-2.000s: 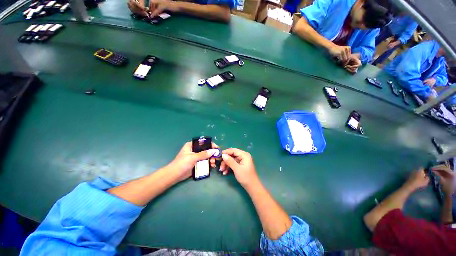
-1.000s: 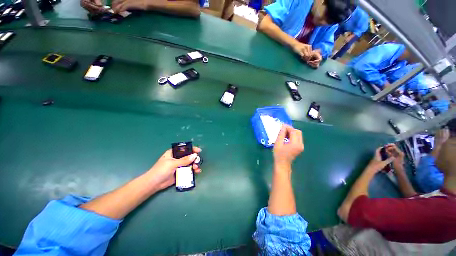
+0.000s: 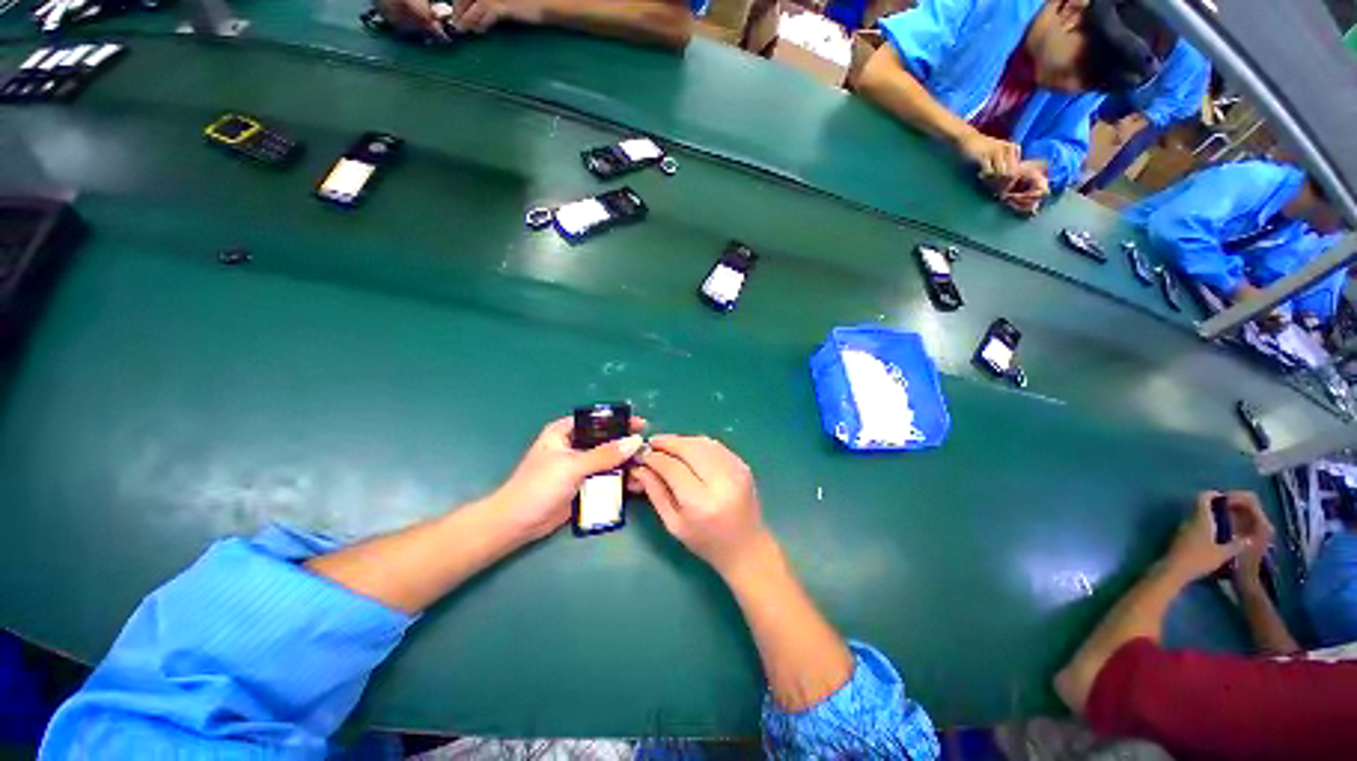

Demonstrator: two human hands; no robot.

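A black mobile phone (image 3: pixel 601 503), back side up with a white rectangle on its lower half, stands near upright in the picture above the green bench. My left hand (image 3: pixel 554 473) holds it from the left, thumb across its middle. My right hand (image 3: pixel 703 494) is at the phone's right edge, its fingertips pinched together by the left thumb tip. A tiny pale part seems to be between the fingertips, mostly hidden. A blue parts bin (image 3: pixel 935 405) with a heap of small white parts sits to the right of my hands.
On the green bench (image 3: pixel 372 357) lie several white-backed phones (image 3: pixel 728 278), a yellow-framed keypad phone (image 3: pixel 255 140) and a small dark piece (image 3: pixel 235 256). A dark tray (image 3: pixel 30 245) is at the left edge. A person in dark red (image 3: pixel 1235 699) works at right; others sit across.
My right hand has moved from the blue bin back left to the phone's right edge. My left hand still holds the phone. The camera view has shifted.
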